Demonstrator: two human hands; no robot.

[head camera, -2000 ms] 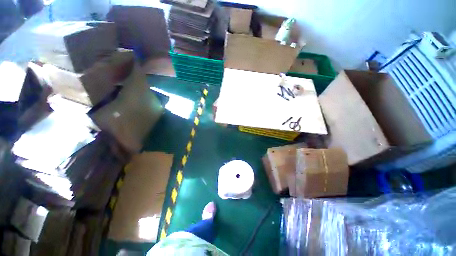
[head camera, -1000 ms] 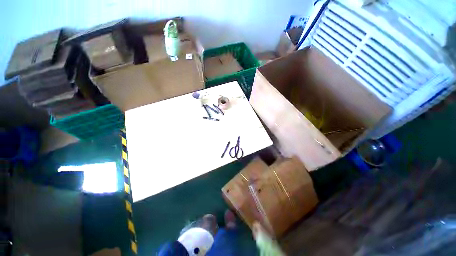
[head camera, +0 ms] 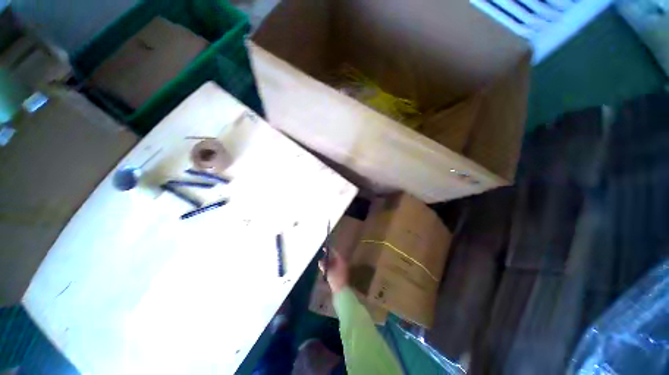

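My right hand [head camera: 334, 271], in a light green sleeve, is at the table's right edge. It is closed on dark scissors [head camera: 328, 245], whose thin blades point up the picture; the handles are mostly hidden by the fingers. Just right of the hand, a bundle of flat brown cartons [head camera: 400, 267] with a thin yellow band stands beside the white-topped table [head camera: 169, 286]. A dark marker pen [head camera: 280, 255] lies on the table left of the hand. My left hand is out of the picture.
Several dark pens [head camera: 204, 210] lie near a brown tape roll [head camera: 207, 155] and a small round bluish object [head camera: 126, 178]. A large open carton [head camera: 367, 132] holds yellow strapping. A green crate [head camera: 238, 33] stands top left. Stretch wrap [head camera: 631, 329] shows lower right.
The view has moved in closer to the table and carton bundle. The scissors, earlier lying on the table beside the pen, are now in my right hand.
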